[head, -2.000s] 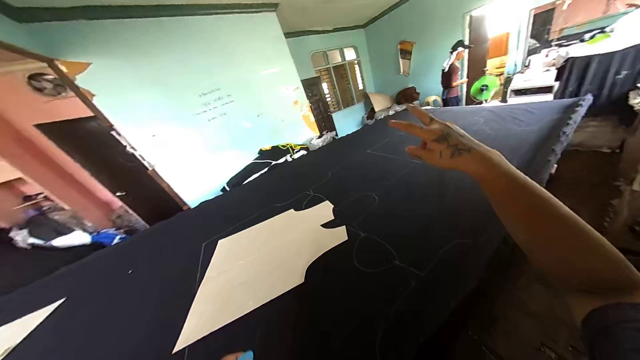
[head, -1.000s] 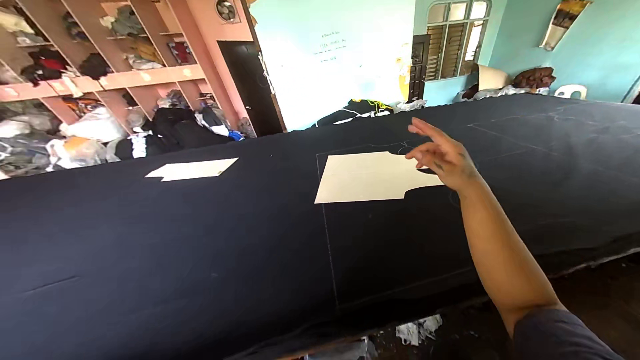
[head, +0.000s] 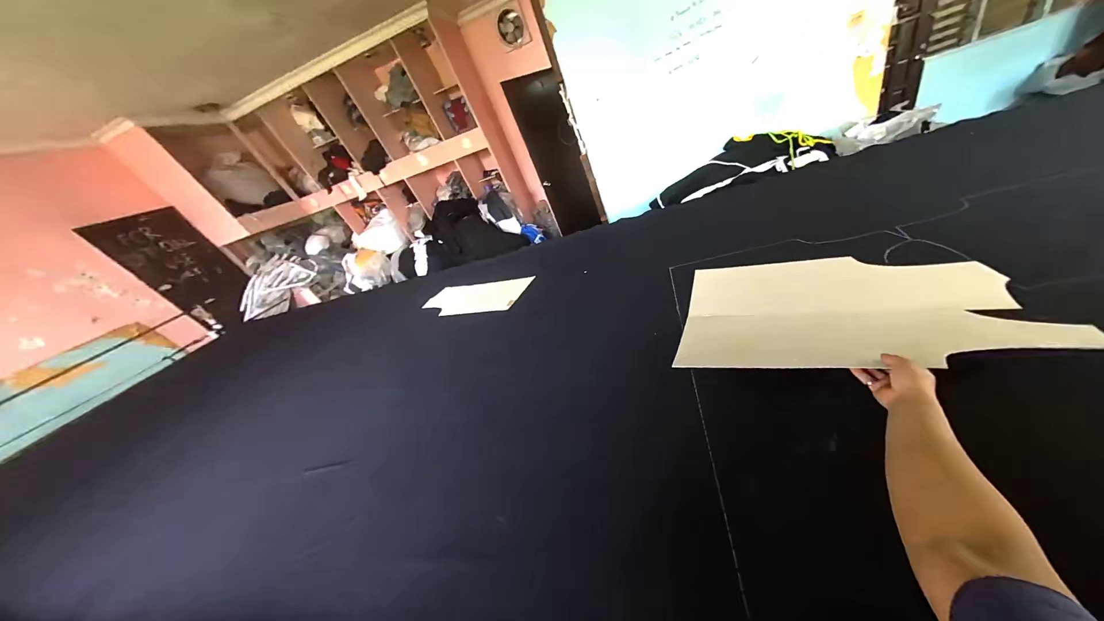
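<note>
A large cream paper garment pattern piece (head: 802, 323) lies over the dark fabric (head: 517, 448), its near edge pinched between the thumb and fingers of my right hand (head: 899, 379). How far the piece is raised from the cloth cannot be told. Chalk lines run on the fabric past the pattern's left edge, behind it and down toward the bottom. Farther left, a smaller cream pattern piece (head: 480, 296) rests flat. My left hand is out of view.
Wooden shelves (head: 371, 183) full of bagged cloth stand beyond the table at the left, near a dark door (head: 552, 151). Black garments with yellow cord (head: 750, 164) and a clear plastic bag (head: 893, 128) lie at the fabric's far edge.
My right hand was raised with its fingers apart above the fabric; it has come down to the large pattern's near edge and taken hold of it. The view has swung left.
</note>
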